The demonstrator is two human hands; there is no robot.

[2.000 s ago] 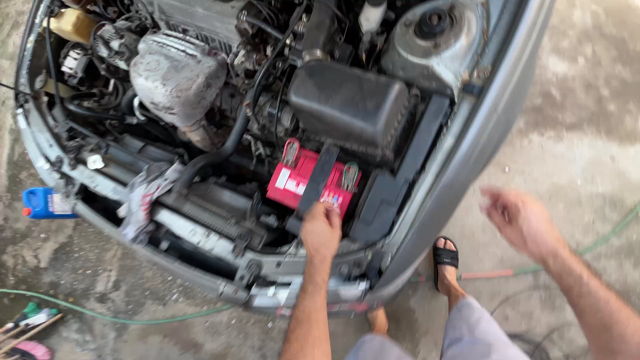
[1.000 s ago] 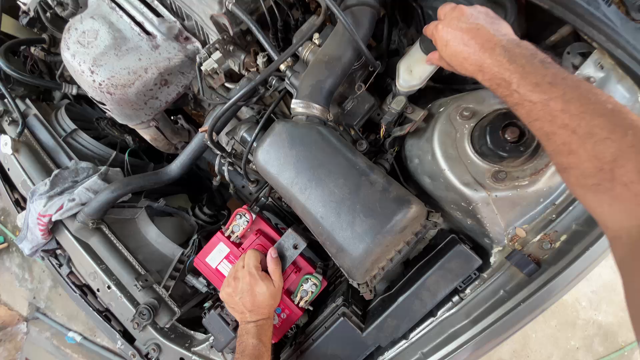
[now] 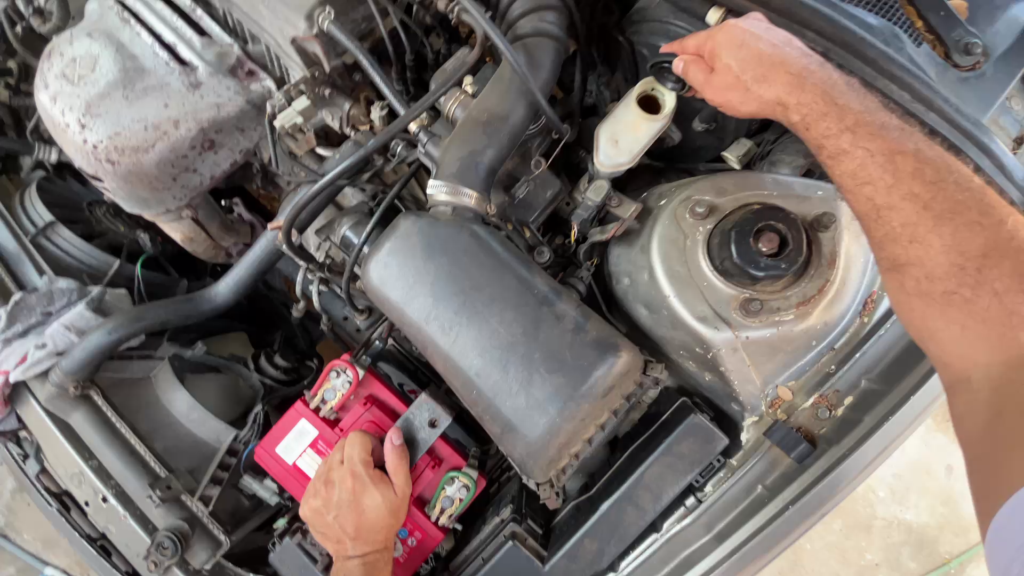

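My right hand [image 3: 732,68] holds a black cap [image 3: 666,74] between thumb and fingers, tilted just above the uncovered round neck of a whitish plastic fluid reservoir [image 3: 628,132]. Dark shows inside the neck. My left hand [image 3: 360,492] rests on a red car battery [image 3: 296,440], its fingers curled at a grey metal hold-down bracket [image 3: 424,426] that lies across the top; whether they grip it, I cannot tell. One battery terminal [image 3: 333,390] sits up and left of this hand, the other terminal [image 3: 453,494] to its right.
A black air filter housing [image 3: 496,328] lies between battery and reservoir, with an intake duct [image 3: 512,104] behind it. At right is a strut tower [image 3: 680,264]. A black fuse box cover [image 3: 640,480] borders the fender. A grey cloth [image 3: 48,328] lies over the front frame at left.
The view has moved in closer. My right hand went from beside the car to the reservoir, and the cap is now off its neck. My left hand stays at the battery.
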